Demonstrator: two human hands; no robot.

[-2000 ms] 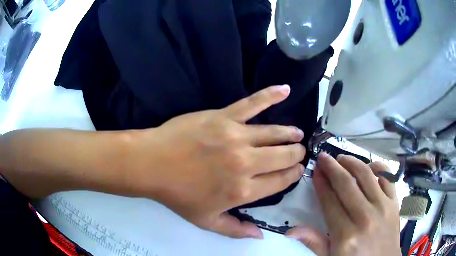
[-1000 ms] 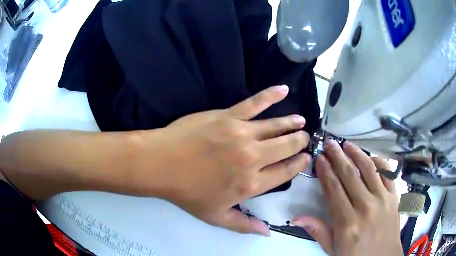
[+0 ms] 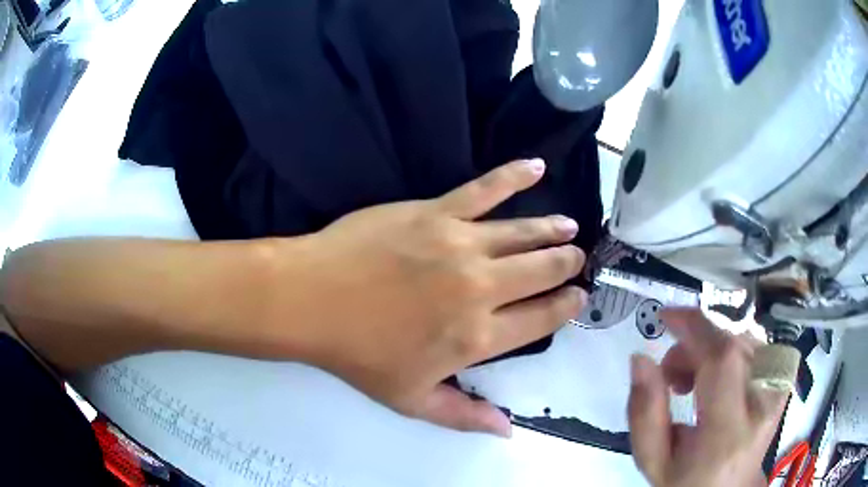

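A black garment piece (image 3: 333,105) lies heaped on the white table, its right edge at the presser foot (image 3: 601,255) of the sewing machine (image 3: 742,143). My left hand (image 3: 447,295) lies flat on the garment, fingers spread and pointing at the needle area; it presses the cloth and grips nothing. My right hand (image 3: 700,399) is raised a little to the right of the needle plate (image 3: 609,306), fingers curled and apart, with nothing visible in it. A white strip with a dark end lies from the foot towards the right. The needle tip is hidden.
A grey lamp shade (image 3: 595,52) hangs over the garment. Red-orange scissors (image 3: 795,468) lie at the lower right. A clear plastic bag (image 3: 43,105) is at the upper left. A red basket (image 3: 128,457) shows at the lower left. A printed ruler (image 3: 205,428) runs along the table's front.
My right hand has lifted off the needle plate and moved right and down, uncovering the plate and the strip. My left hand remains flat on the garment, almost still.
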